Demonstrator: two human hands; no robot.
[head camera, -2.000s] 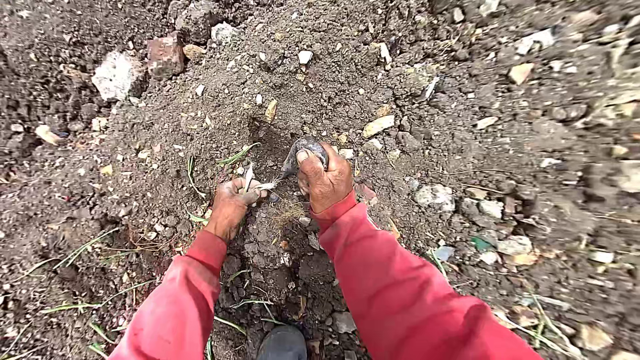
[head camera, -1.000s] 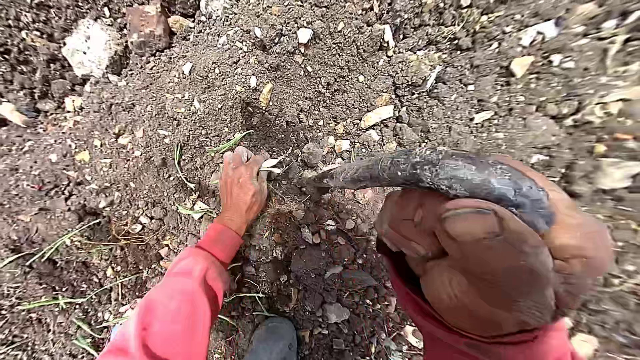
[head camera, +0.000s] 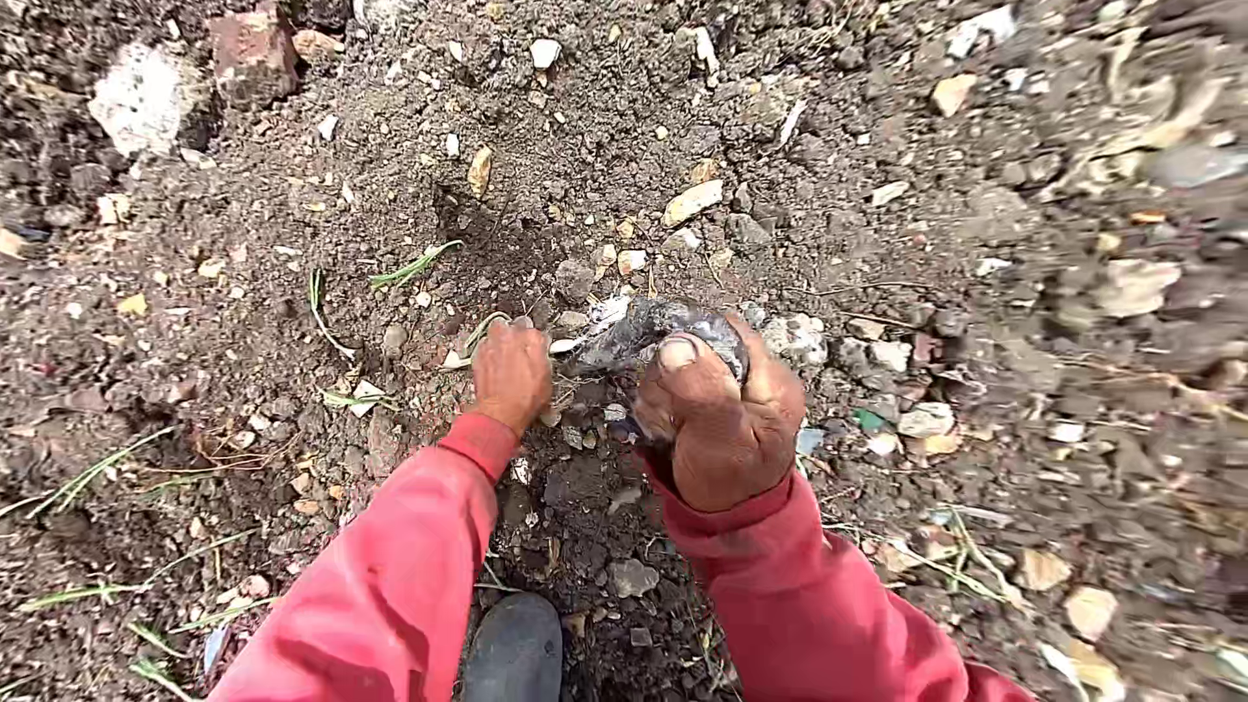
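My right hand (head camera: 721, 419) is closed around a dark, curved, horn-like object (head camera: 673, 336) whose surface is scuffed grey. Its far end points left and down at the soil, close beside my left hand. My left hand (head camera: 512, 370) is low over the ground with its fingers curled around the base of a pale plant stem (head camera: 458, 359); the fingertips are partly hidden. Loose soil and small stones lie between the two hands.
A white rock (head camera: 144, 97) and a reddish brick piece (head camera: 253, 54) lie at the upper left. Green blades (head camera: 414, 265) are scattered on the left. A dark boot toe (head camera: 514, 648) shows at the bottom. Stones cover the right side.
A second ago my right hand was raised nearer the camera and farther right with the dark object; it is now down beside my left hand. My left hand remains near the same patch of soil.
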